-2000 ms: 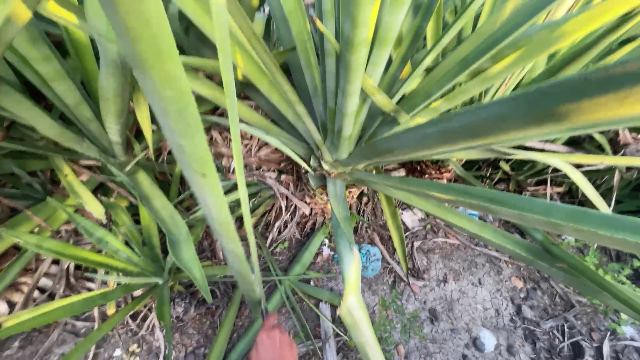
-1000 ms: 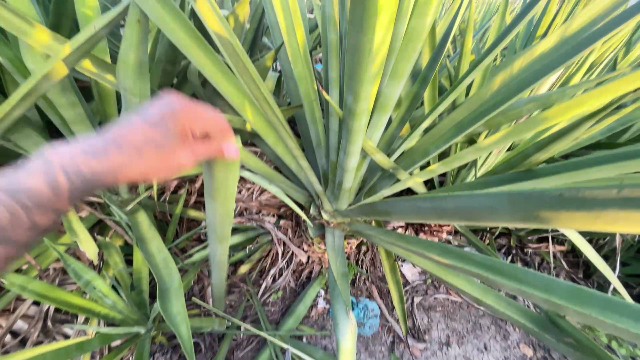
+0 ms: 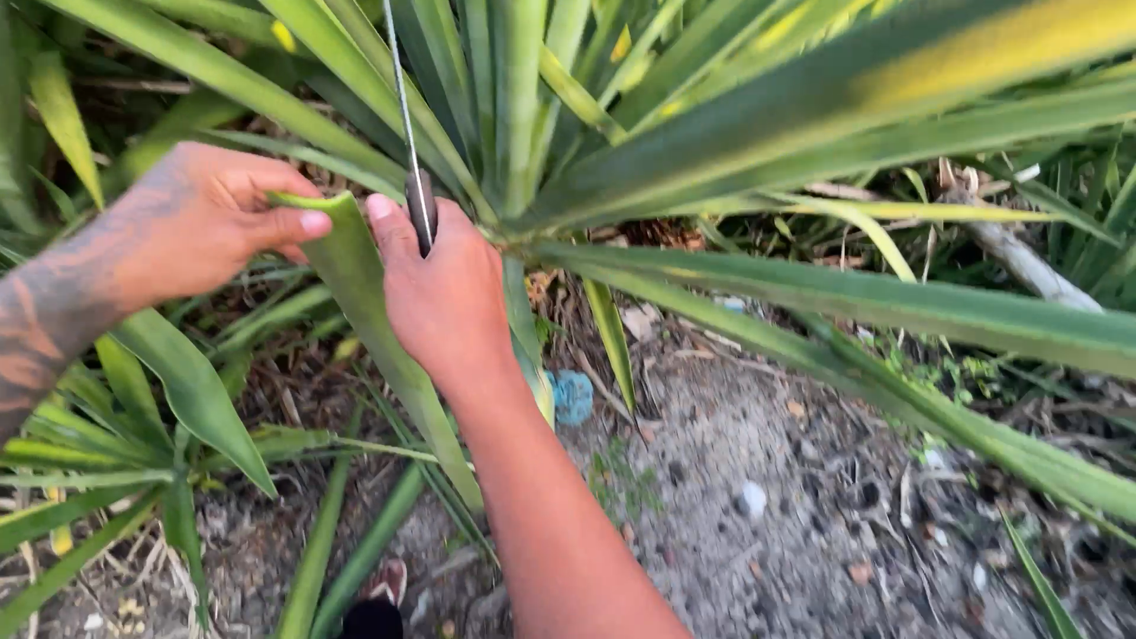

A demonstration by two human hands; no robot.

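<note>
My left hand (image 3: 235, 209) pinches the cut upper end of a long green leaf (image 3: 377, 328) between thumb and fingers. Beside it on the right, my right hand (image 3: 444, 284) is closed around the dark handle of a knife (image 3: 421, 209), its thin blade seen edge-on and pointing up past the top of the view. The leaf hangs down and to the right, passing left of my right wrist. Just beyond both hands stands a large spiky rosette plant (image 3: 519, 133) with long, stiff green leaves, some with yellow patches.
Smaller rosette plants (image 3: 177, 475) grow at the lower left. A crumpled blue thing (image 3: 571, 397) lies on the dry soil (image 3: 737, 532) under the big plant. Long leaves (image 3: 852, 293) reach across the right side, near a pale branch (image 3: 1021, 253). A foot in footwear (image 3: 388, 581) shows at the bottom.
My right hand with the knife has come into view beside my left hand. My left hand, blurred over the leaf one second ago, now clearly grips its cut end.
</note>
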